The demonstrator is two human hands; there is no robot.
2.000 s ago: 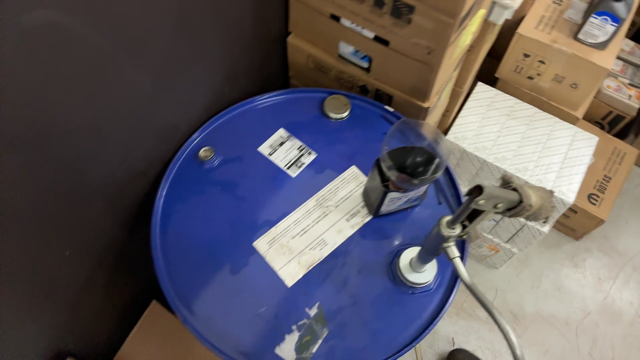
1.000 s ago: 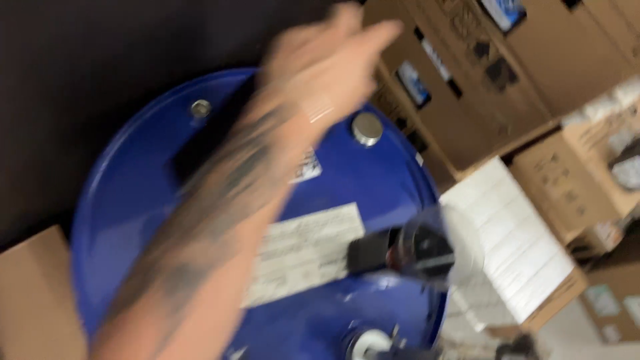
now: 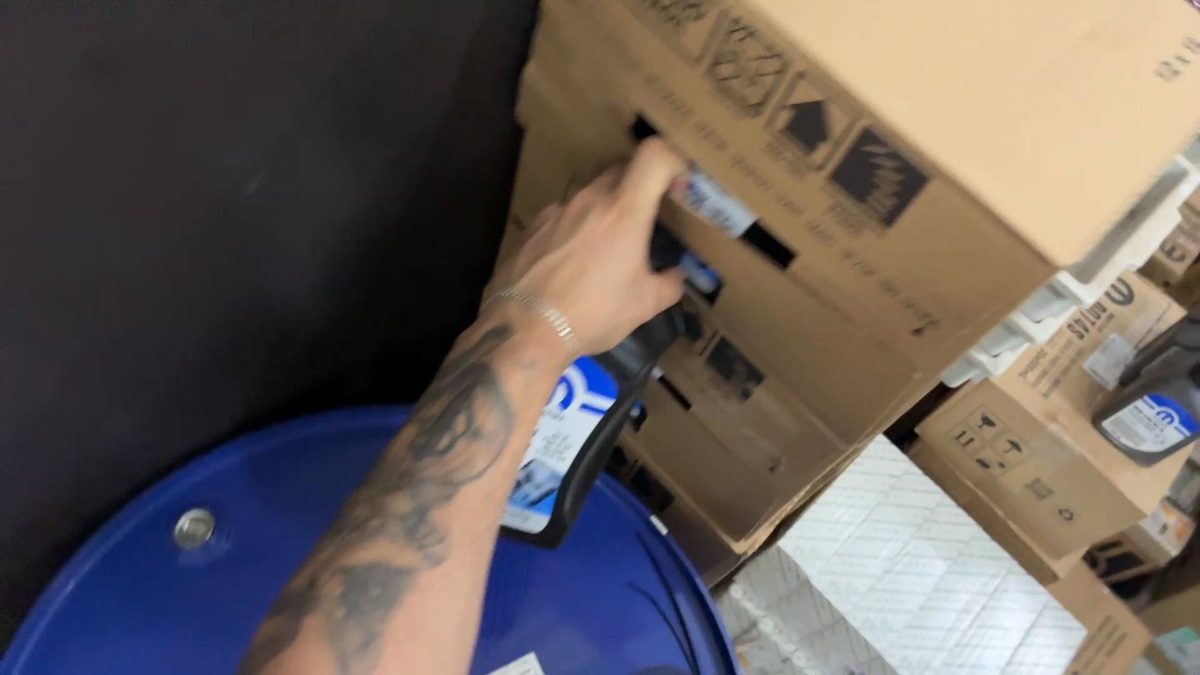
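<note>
My left hand [image 3: 600,248], on a tattooed forearm with a bracelet, is in front of the stacked cardboard boxes [image 3: 844,366]. Its fingers and thumb curl around the top of a black plastic bottle [image 3: 562,445] with a blue and white label; the grip is partly hidden. The bottle is tilted, its base over the blue drum [image 3: 309,572]. The fingertips overlap the slotted front of the upper box, and contact with it cannot be told. My right hand is not in view.
A metal bung [image 3: 194,530] sits in the drum's top. Dark wall [image 3: 234,187] stands at left. At right are a white patterned box [image 3: 928,562], more cartons [image 3: 1050,450] and another black bottle [image 3: 1148,412].
My left arm, out of view two seconds ago, has come in over the drum and now reaches the box stack. The view has moved toward the boxes.
</note>
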